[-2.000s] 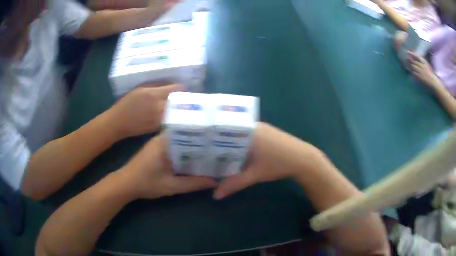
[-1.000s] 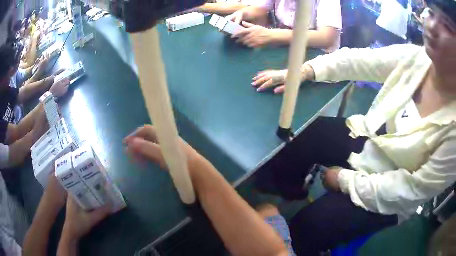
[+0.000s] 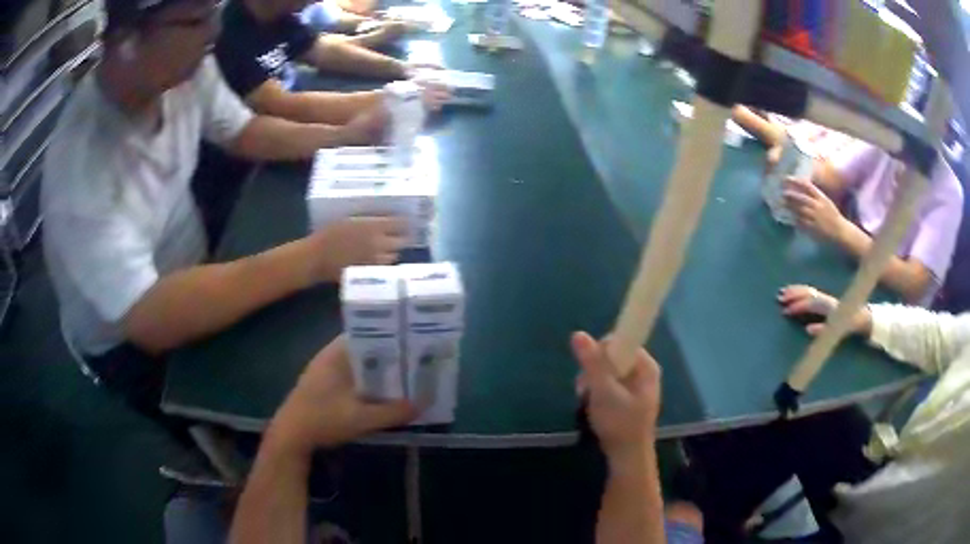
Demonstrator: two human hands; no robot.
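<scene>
Two white retail cartons (image 3: 402,329) stand side by side at the table's near edge, their printed faces towards me. My left hand (image 3: 346,402) holds the pair from the left and below, with the thumb across the lower front. My right hand (image 3: 619,393) is closed around the lower end of a cream frame pipe (image 3: 679,218), with the thumb up. A block of white cartons (image 3: 374,189) lies on the dark green table just behind the held pair.
A person in a white shirt (image 3: 138,213) sits at the left, one hand at the carton block. Another cream pipe (image 3: 851,287) slants at the right. A shelf with colourful items (image 3: 840,48) is at upper right. People sit along both table sides, one holding a carton (image 3: 788,181).
The view has swung back left. My right hand, open beside the pipe a second ago, now grips it. My left hand still holds the carton pair, now more upright.
</scene>
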